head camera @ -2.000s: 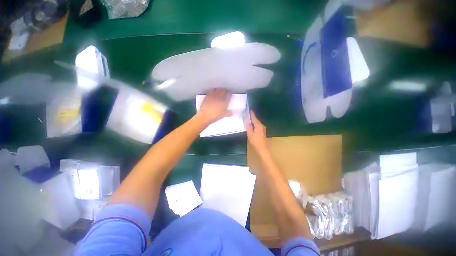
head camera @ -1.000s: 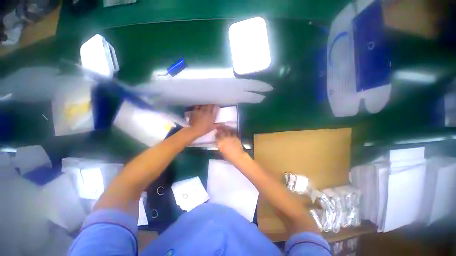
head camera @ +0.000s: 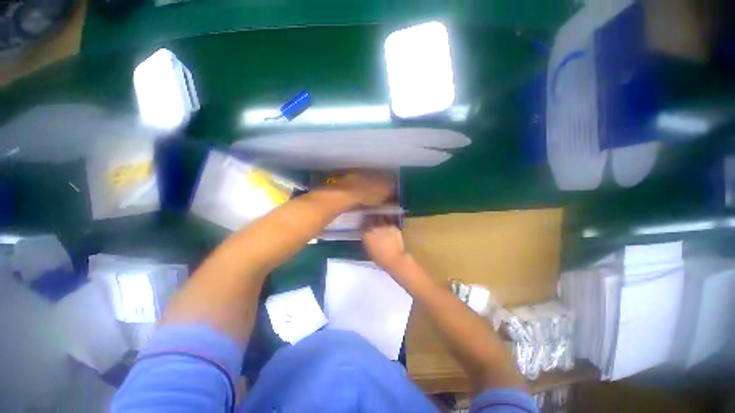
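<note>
An open retail box [head camera: 332,230] stands on the green belt in front of me, its pale scalloped lid flap [head camera: 355,147] raised on the far side. A little yellow shows inside, near my left hand. My left hand [head camera: 372,189] is blurred over the box's right part, fingers not clear. My right hand [head camera: 385,239] is at the near right edge of the box, on or at a white card edge; its grip cannot be made out. My hands hide much of the box's inside.
Boxes with yellow cable [head camera: 267,185] stand left. White devices [head camera: 420,70] and a blue piece [head camera: 296,105] lie beyond. Leaflets [head camera: 295,314], white cards [head camera: 367,302], an accessory carton [head camera: 492,242] with bagged items [head camera: 538,339] and upright white inserts [head camera: 645,314] line the near side. Another blue box [head camera: 633,89] is right.
The view has shifted slightly. My left hand has moved right across the box, and yellow now shows inside it. My right hand has moved slightly right at the near edge.
</note>
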